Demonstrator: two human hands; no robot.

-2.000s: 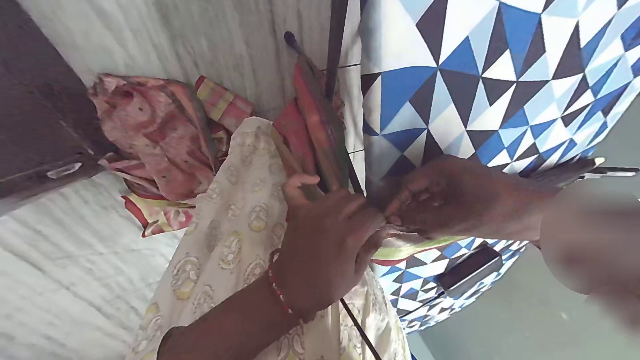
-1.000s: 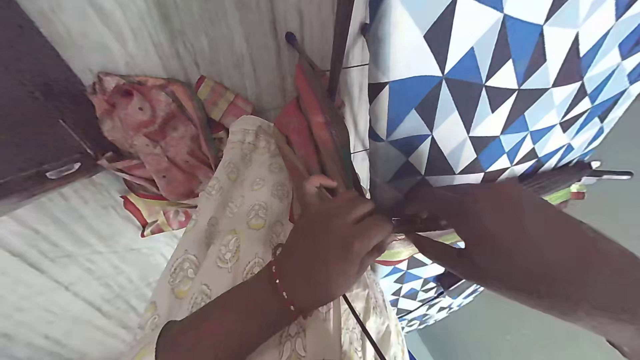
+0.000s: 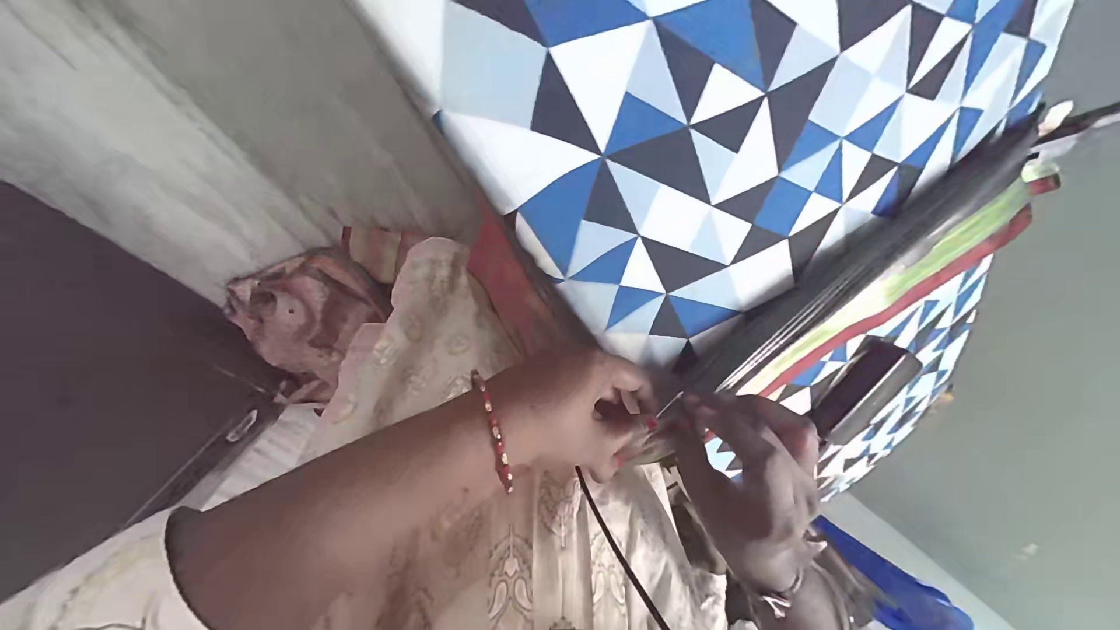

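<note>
My left hand, with a beaded bracelet at the wrist, has its fingertips pinched at a thin pale needle-like piece. Close on its right, my right hand has bent fingers at the other end of that piece; whether they grip it is unclear. Dark strands or dark cloth stretch from the hands toward the upper right, alongside a green and red fabric band. Below my left hand hangs a thin black cord. What lies inside the fingers is mostly hidden.
A sheet with blue, white and dark triangles covers the surface ahead. On it lies a dark rectangular object. Cream patterned cloth drapes below, beside crumpled pinkish cloth. Blue cloth is at lower right.
The view has turned and shifted. My right hand now reaches in from the lower right instead of the right side. The fingertips of both hands show more plainly, with a thin pale piece between them.
</note>
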